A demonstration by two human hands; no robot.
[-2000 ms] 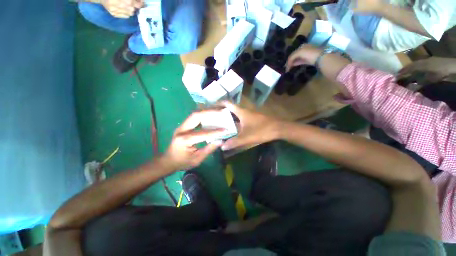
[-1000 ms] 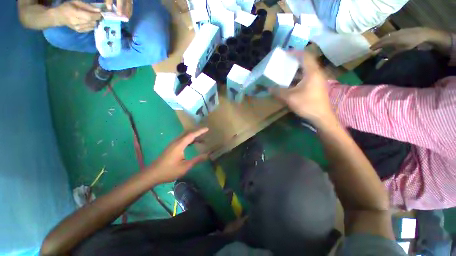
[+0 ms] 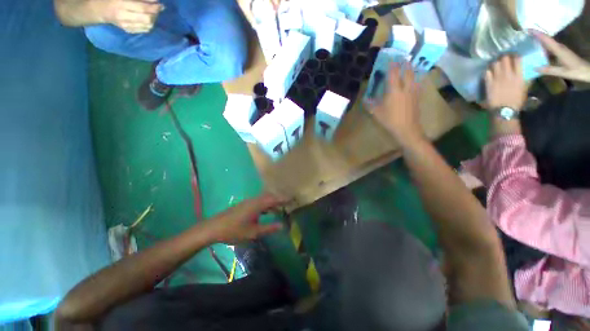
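My left hand (image 3: 249,218) is open and empty, slightly blurred, below the front edge of the brown cardboard sheet (image 3: 323,171). My right hand (image 3: 400,106) is blurred, with its fingers and thumb around the lower part of a pale blue-white product box (image 3: 383,63) at the right of the black tube cluster. Part of this box is hidden by the hand. Several black tubes (image 3: 321,66) stand close together. In front of them, product boxes stand with white square ends up, one alone (image 3: 332,106) and others side by side (image 3: 290,116).
A person in blue jeans (image 3: 210,42) sits at upper left. A person in a red-checked sleeve (image 3: 517,171) reaches over pale packaging (image 3: 527,55) at right. A dark rounded shape (image 3: 388,278), apparently a cap, covers part of my lap. A blue sheet (image 3: 48,161) hangs at left.
My hands first held a box together, then parted. My right hand has carried a box up and right to the tube cluster. The checked sleeve has moved from the tubes to the right.
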